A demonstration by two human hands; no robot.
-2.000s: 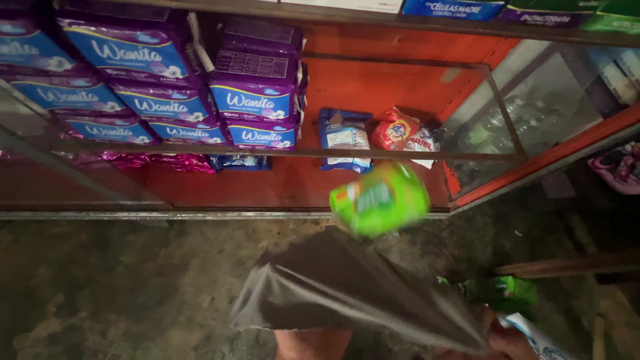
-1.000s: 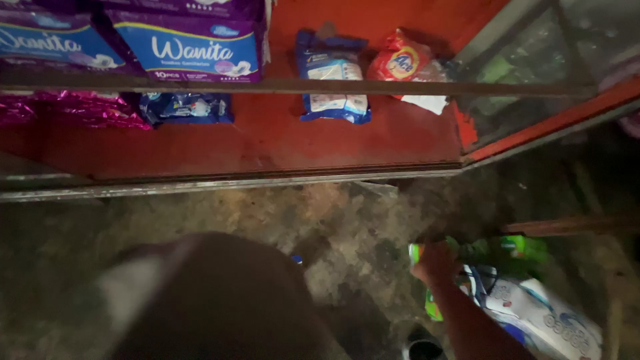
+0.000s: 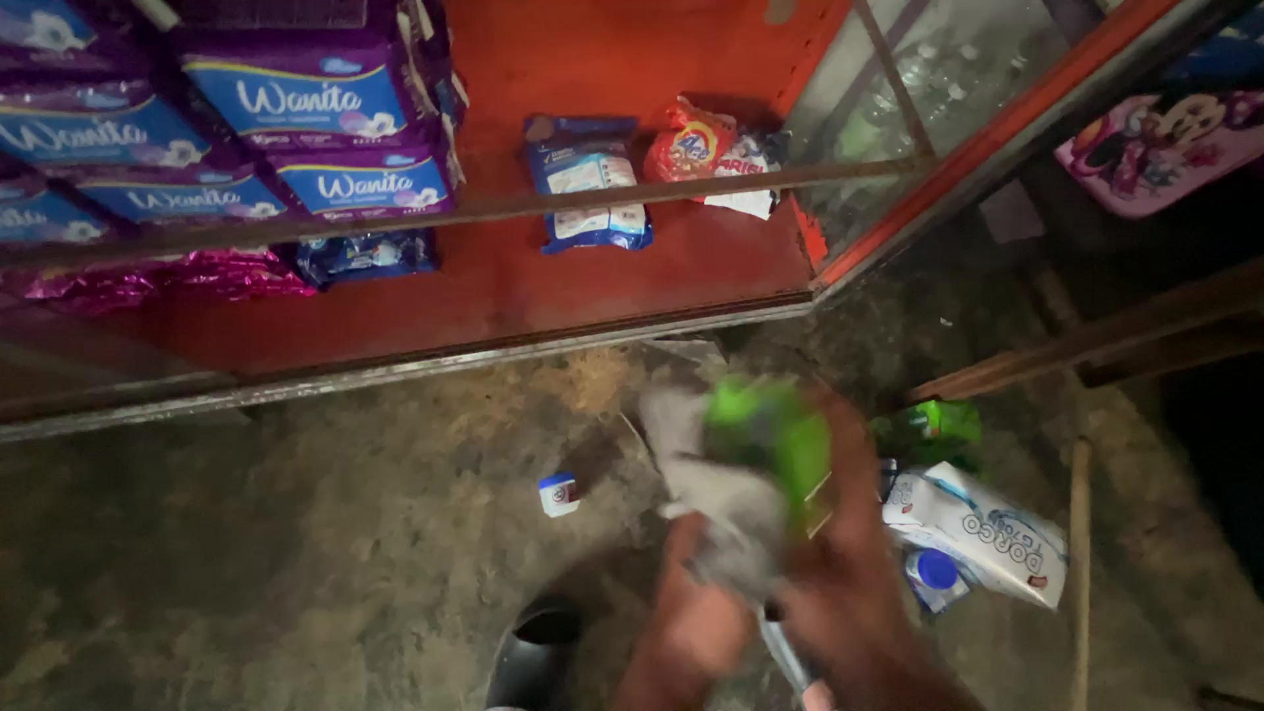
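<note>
Both hands are blurred, close together above the floor at the lower middle. My left hand (image 3: 706, 612) is closed on a grey cloth (image 3: 736, 504). My right hand (image 3: 844, 474) grips a bright green packet (image 3: 770, 434), whose left side touches the cloth. On the floor right of my right hand lie a white Dorco package (image 3: 987, 533), another green packet (image 3: 933, 425) and a small container with a blue lid (image 3: 936, 573). A small white and blue container (image 3: 559, 496) stands on the floor to the left of my hands.
A red-floored cabinet (image 3: 494, 306) holds stacked purple Wanita packs (image 3: 316, 99), a blue packet (image 3: 592, 183) and a red Ace packet (image 3: 691, 143). Its metal edge crosses the view. A wooden bar (image 3: 1096, 331) juts in at right. A dark shoe (image 3: 538, 652) is below.
A second ago my right hand was down at the green packets on the floor at right; now it is beside my left hand, holding a green packet against the cloth.
</note>
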